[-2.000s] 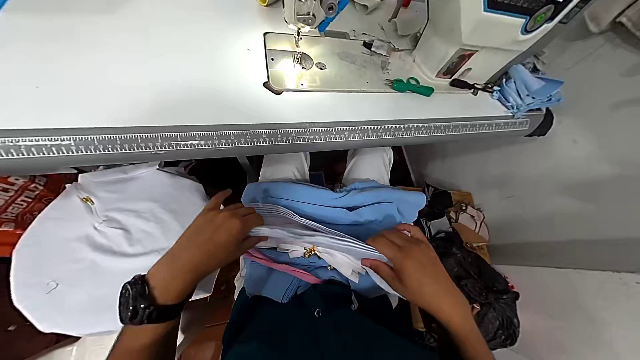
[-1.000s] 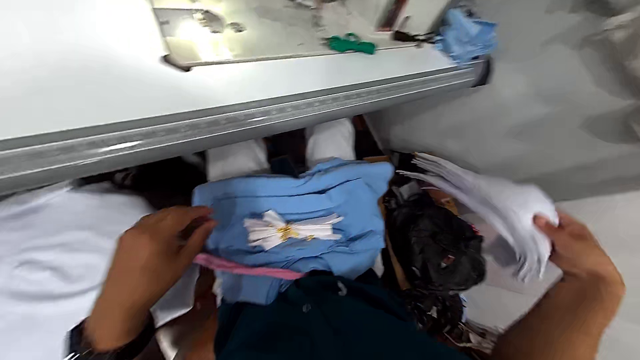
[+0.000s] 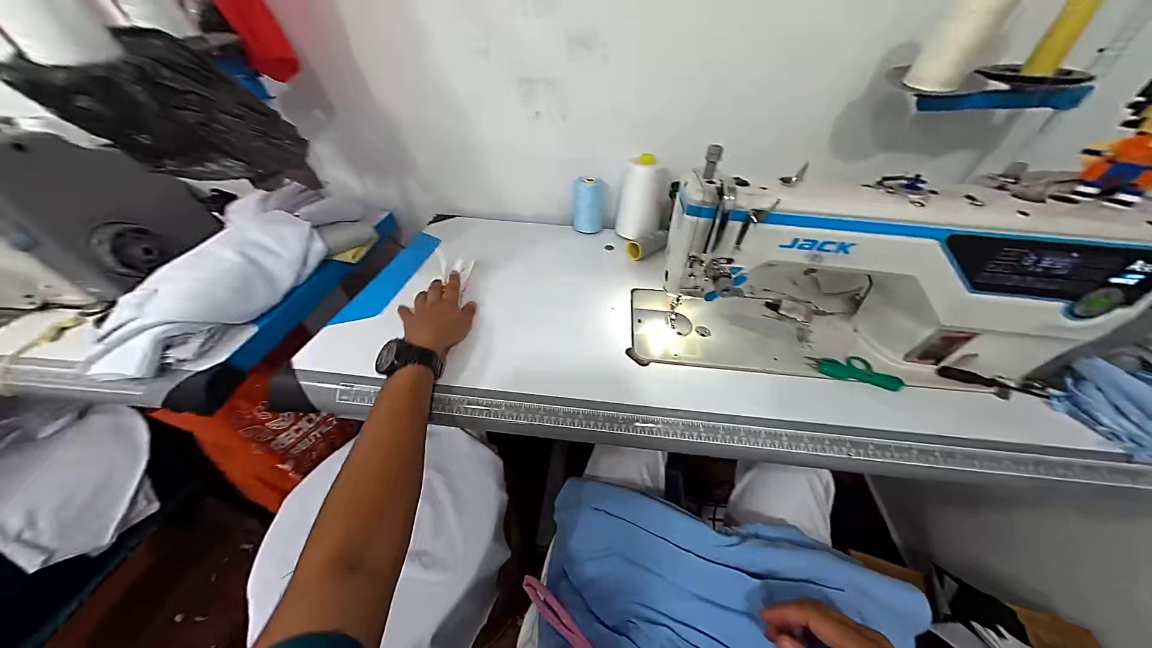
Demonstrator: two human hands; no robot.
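My left hand point(image 3: 439, 313), with a black watch on the wrist, reaches onto the left part of the white sewing table. Its fingers rest over thin white strips point(image 3: 456, 265), mostly covered; whether they are gripped is unclear. My right hand point(image 3: 814, 623) is at the bottom edge, partly cut off, against blue fabric point(image 3: 684, 562) on my lap. A pink strip point(image 3: 553, 612) lies at the fabric's left side. The Jack sewing machine point(image 3: 814, 234) stands on the table, its needle area lit. Green thread snips point(image 3: 859, 372) lie beside the metal plate.
Blue and white thread cones point(image 3: 589, 205) stand by the wall. White fabric point(image 3: 216, 270) is piled at a second machine on the left. A ruler tape point(image 3: 630, 427) runs along the table's front edge. White cloth point(image 3: 454, 522) hangs below; a blue bundle point(image 3: 1107, 405) sits right.
My left hand has moved from my lap up onto the table. The bundle of white strips no longer lies on the blue fabric. My right hand no longer holds the white cloth pieces out right. The view swung left.
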